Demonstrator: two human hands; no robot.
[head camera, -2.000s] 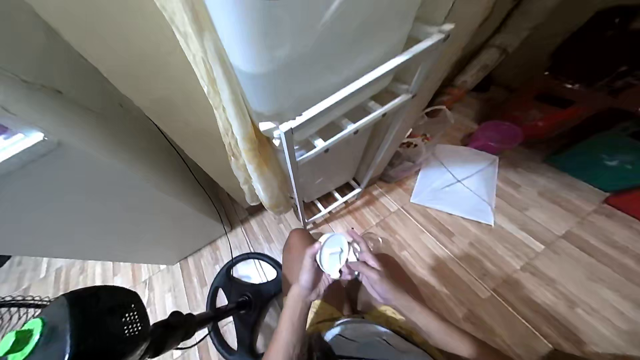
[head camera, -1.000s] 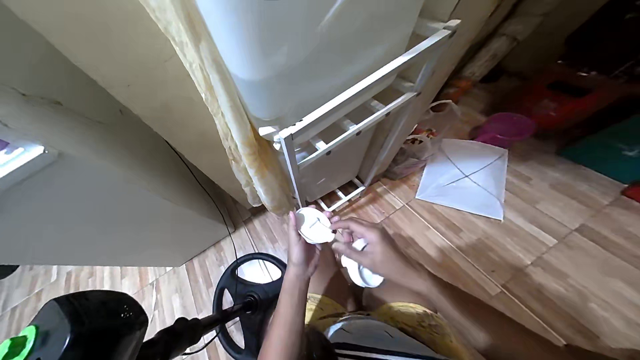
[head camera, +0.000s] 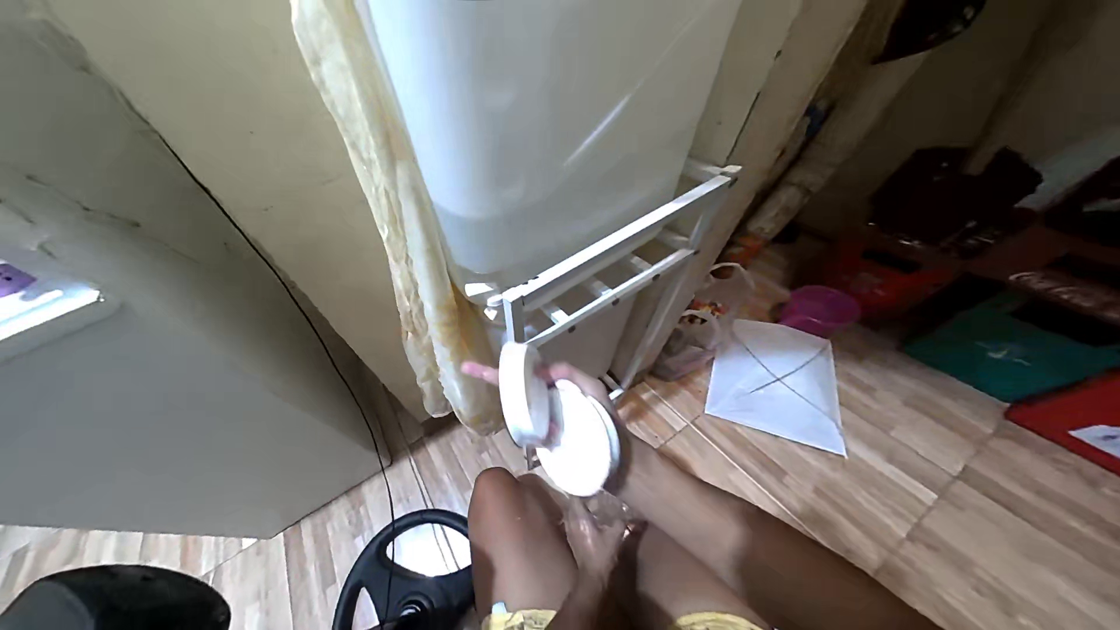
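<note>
Two white round, flat-sided pieces, which look like rolls or lids, are with my right hand (head camera: 582, 385) in front of the rack. One white round piece (head camera: 522, 394) stands on edge, with fingers showing behind and beside it. Touching it at lower right, the other white round piece (head camera: 576, 442) faces up and rests against my palm. My left hand (head camera: 595, 538) is lower, between my knees, beside something clear and shiny like thin plastic (head camera: 608, 506). Blur and glare hide whether the left fingers hold it.
Ahead stand a white slatted rack (head camera: 604, 289), a large white container (head camera: 542, 131) and a yellowish curtain (head camera: 402, 219). A black round stand base (head camera: 376, 560) is by my left knee. To the right lie a white square sheet (head camera: 774, 385), a magenta basin (head camera: 820, 309) and plastic bags (head camera: 691, 346).
My left hand held one white round piece a second ago and is now lower, between my knees. Both round pieces are now with my right hand, which has moved up.
</note>
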